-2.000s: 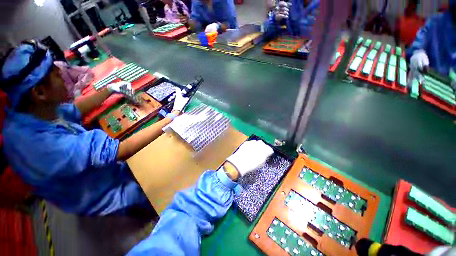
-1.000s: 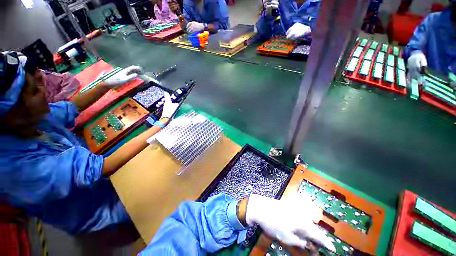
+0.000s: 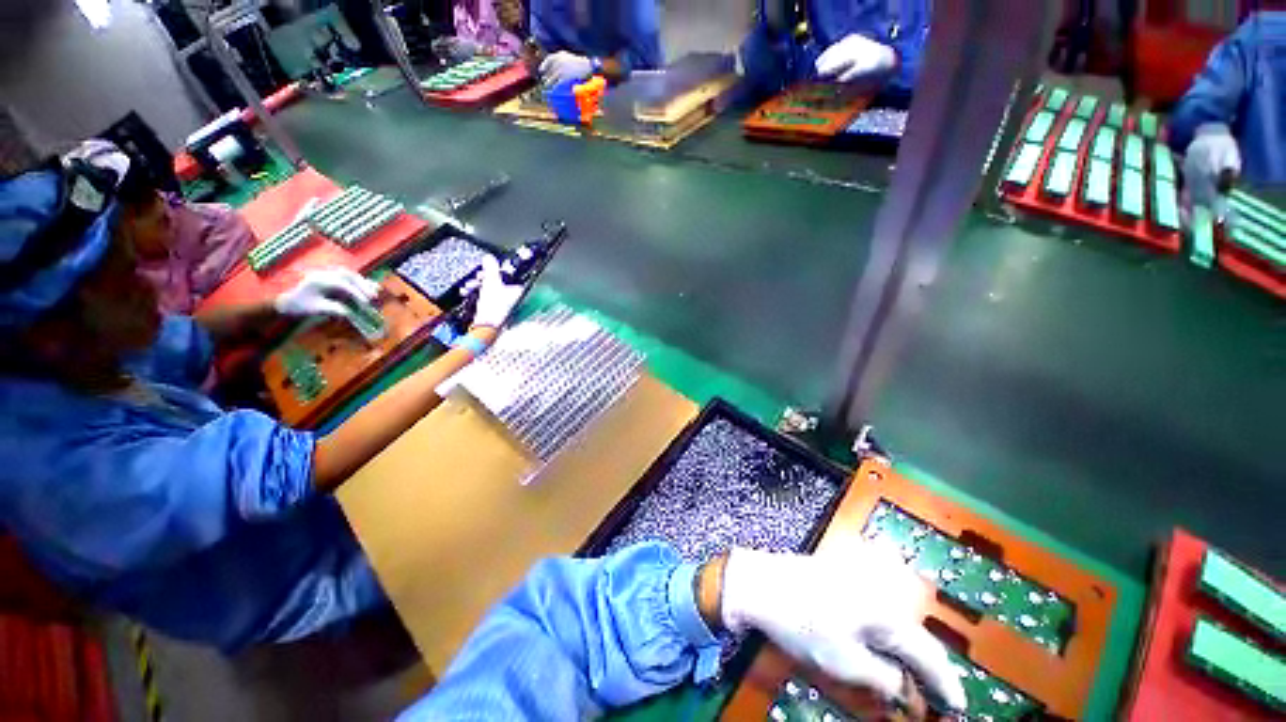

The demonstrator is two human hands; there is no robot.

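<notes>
My left hand (image 3: 839,614), in a white glove, is over the orange-brown fixture (image 3: 1086,585), fingers bent down at the middle circuit board (image 3: 987,688). Its fingertips are near the lower edge; I cannot tell if a screw is between them. The upper green circuit board (image 3: 973,576) lies uncovered in its recess. Another circuit board (image 3: 801,702) is partly cut off at the bottom edge. The black screw tray (image 3: 733,487), full of silvery screws, is left of the fixture. My right hand is out of the picture.
Left are a cardboard sheet (image 3: 480,522) and ridged metal strips (image 3: 550,381). Right is a red sheet (image 3: 1168,642) with green-topped units. A metal upright (image 3: 917,240) stands behind the fixture. A worker in blue (image 3: 184,480) sits left, holding a screwdriver (image 3: 529,261). Others work across the conveyor.
My left hand has moved from the screw tray onto the fixture and stayed over the middle board. The black and yellow tool at the lower right has gone from view.
</notes>
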